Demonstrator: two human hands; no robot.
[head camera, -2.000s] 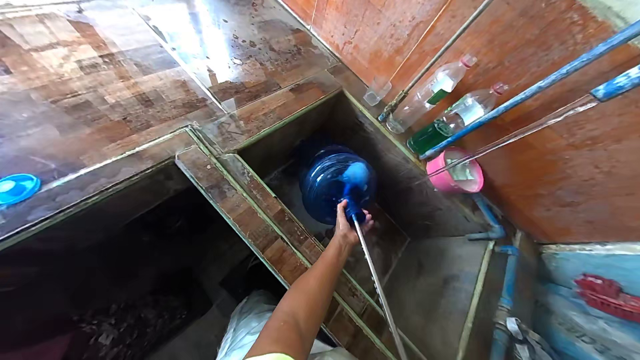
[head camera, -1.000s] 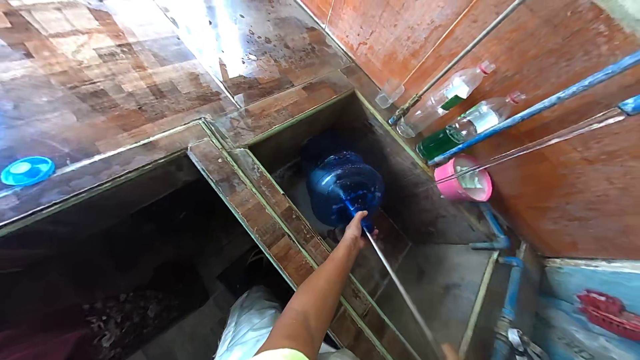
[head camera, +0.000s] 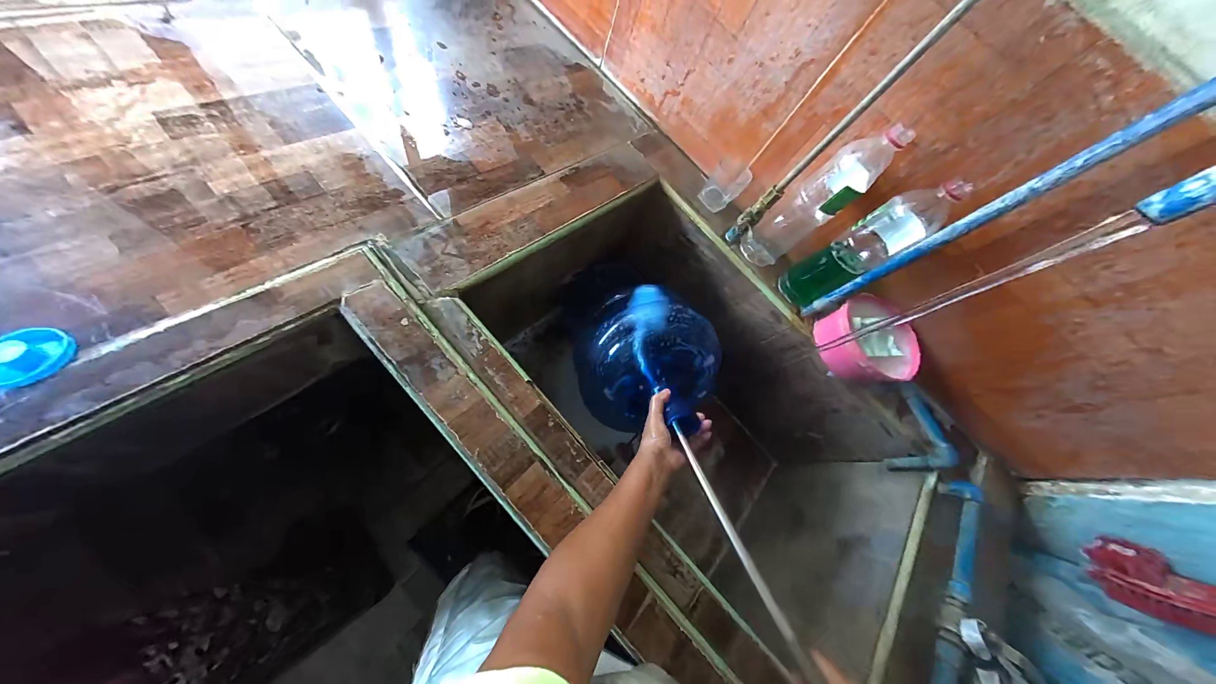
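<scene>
A large blue translucent water jug (head camera: 608, 370) lies in the tiled basin, its neck toward me. My left hand (head camera: 673, 435) grips the jug at its neck. A thin metal rod (head camera: 731, 532) runs through the mouth, and a pale blue blurred head, apparently a brush, shows inside the jug. At the bottom edge, my right hand (head camera: 825, 665) is partly visible and blurred at the lower end of the rod; its fingers cannot be made out.
Tiled ledges (head camera: 513, 418) border the basin. Two plastic bottles, one holding green liquid (head camera: 817, 274), and a pink container (head camera: 866, 339) stand along the right wall. Blue pipes (head camera: 964, 541) run near the right corner. A blue lid (head camera: 33, 356) lies on the left counter.
The brush head inside the jug shows clearly again after being hard to make out one second ago. The rod has shifted, while my left hand stays at the neck.
</scene>
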